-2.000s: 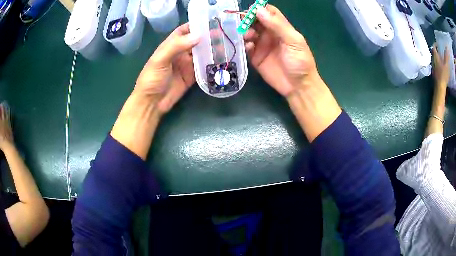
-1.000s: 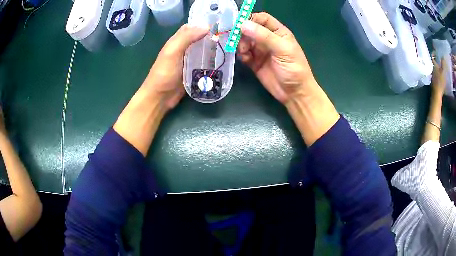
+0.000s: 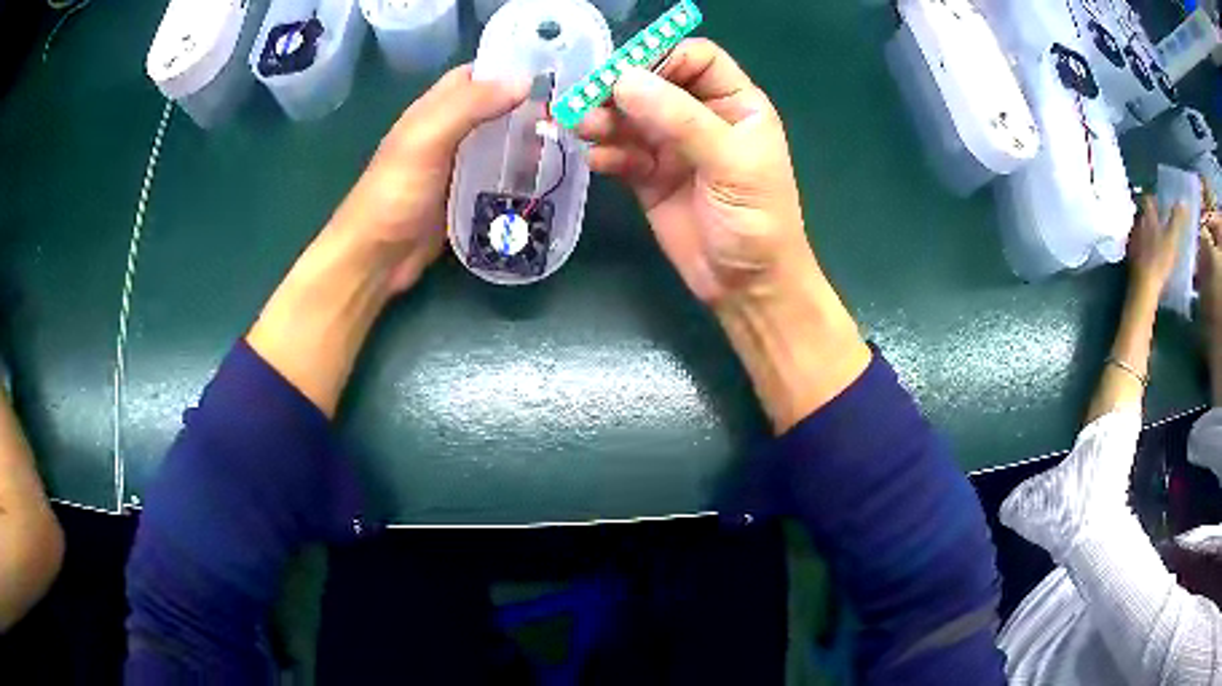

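My left hand (image 3: 402,181) grips the left side of a frosted white housing (image 3: 570,221), thumb over its rim. The housing is an open oval tub with a round hole near its far end. A black cooling fan (image 3: 511,233) with a pale round label lies in its near end. Dark and red lead wires (image 3: 556,181) run from the fan along the inside to a small pale connector (image 3: 547,129). My right hand (image 3: 697,161) pinches a green LED strip (image 3: 627,63) with white squares, tilted over the housing's right rim. Its own wires are mostly hidden.
Housings (image 3: 198,43) stand at the far left, one with a fan. More housings (image 3: 968,94) stand at the right. At the right edge another person's hand (image 3: 1150,248) holds a pale part. Another person's arm (image 3: 20,503) shows at left. A pale line (image 3: 130,288) crosses the green table (image 3: 563,456).
The housing has shifted left and slightly nearer. The LED strip has turned from steep to a flatter diagonal. The person at right has moved the pale part nearer.
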